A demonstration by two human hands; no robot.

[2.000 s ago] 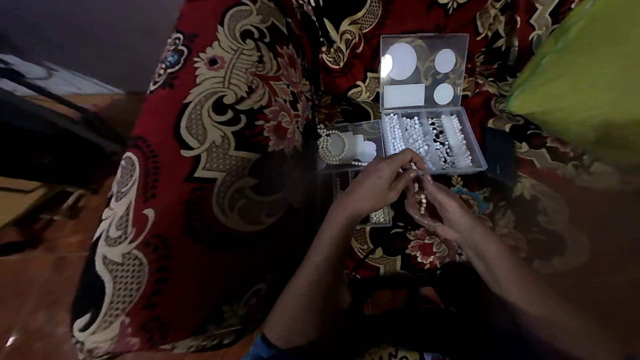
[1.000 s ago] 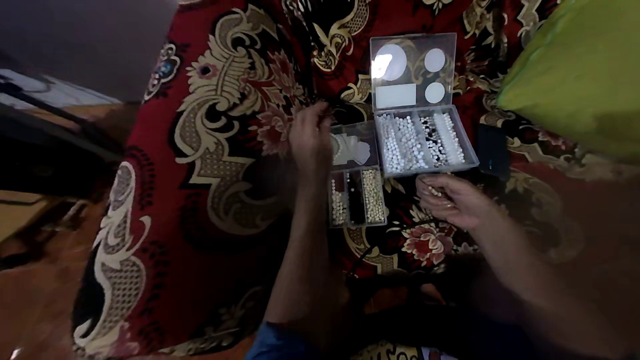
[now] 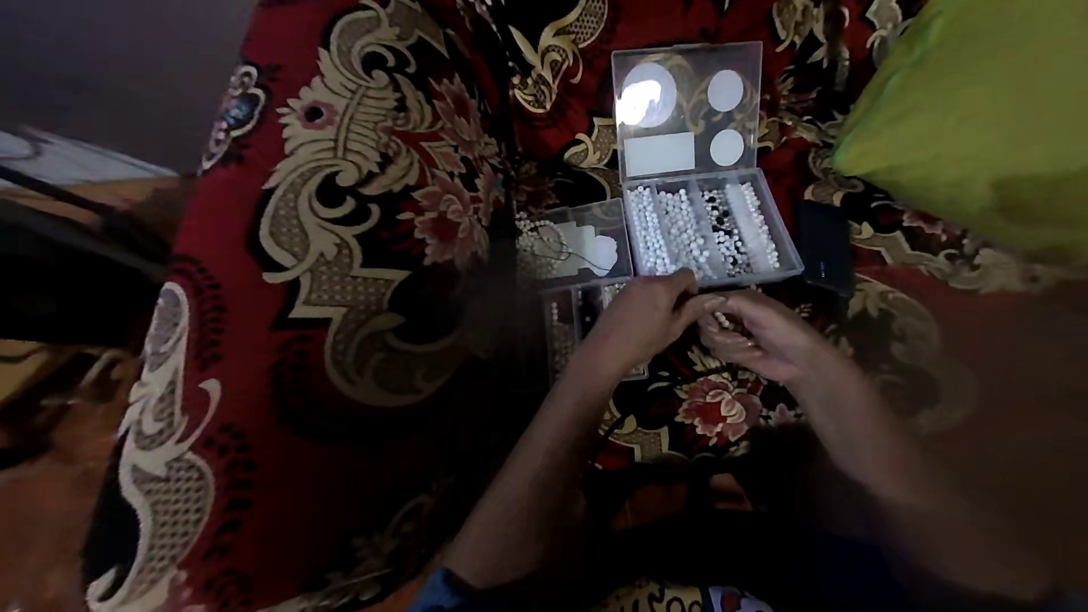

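My right hand (image 3: 752,333) is curled around a few pale beads (image 3: 722,320), just below a clear plastic bead box (image 3: 786,263). Touching its fingertips from the left is my left hand (image 3: 650,314); whether that hand pinches a bead or thread cannot be told. White beads (image 3: 684,229) and black-and-white beads (image 3: 724,234) fill long compartments of the box, whose lid (image 3: 687,55) stands raised. A second, smaller clear box (image 3: 551,340) lies partly under my left forearm, with pale beads in it. On its lid (image 3: 625,223) rest a beaded string (image 3: 540,242) and white pieces (image 3: 599,251).
Everything lies on a red and black floral cloth (image 3: 450,221). A dark flat object (image 3: 826,246) is right of the larger box. A green cushion (image 3: 977,127) fills the upper right. Dark furniture parts (image 3: 76,204) stand at the left.
My left hand was left of the smaller box one second ago and has moved right to meet my right hand. It now covers part of the smaller box.
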